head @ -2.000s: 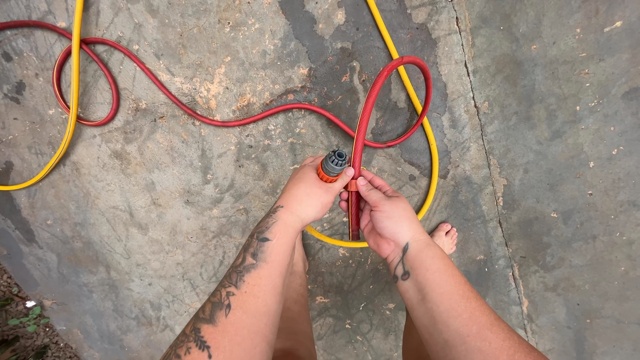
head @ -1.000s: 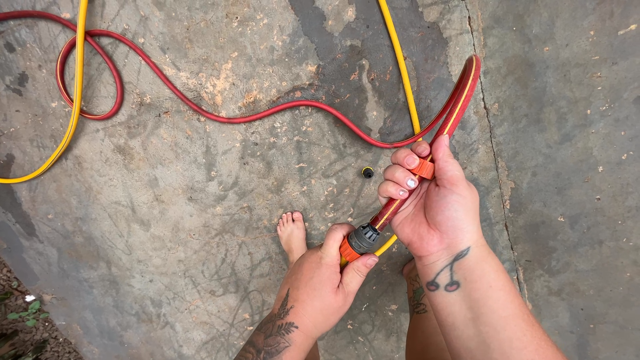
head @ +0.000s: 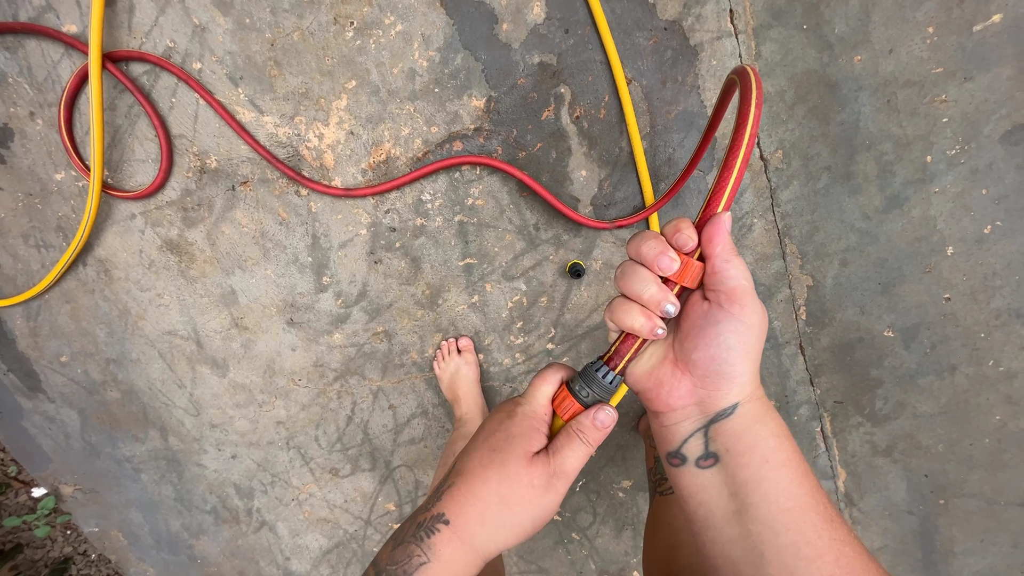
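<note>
My right hand (head: pixel 688 312) is closed around the red garden hose (head: pixel 740 136) near its end, its fingers beside an orange plastic ring nut (head: pixel 688 272) that sits around the hose. Below it, my left hand (head: pixel 544 448) grips a grey and orange hose connector (head: pixel 588 388) at its orange collar. The red hose's end meets the grey ribbed top of the connector; how far in it sits is hidden. A yellow hose (head: pixel 628 104) passes under the red hose and my hands. Part of it shows below the connector's collar, and whether the two join is hidden by my left hand.
A small black fitting with a yellow rim (head: pixel 575 270) lies on the concrete floor (head: pixel 320 384) left of my right hand. The red hose loops at the upper left, crossed by yellow hose. My bare foot (head: pixel 460 372) stands near my left hand. Soil and a small plant are at lower left.
Two seconds ago the connector was apart from the red hose's end; now they meet. The right hand has gone from a fingertip hold to a full grip. The black fitting on the floor has come into view.
</note>
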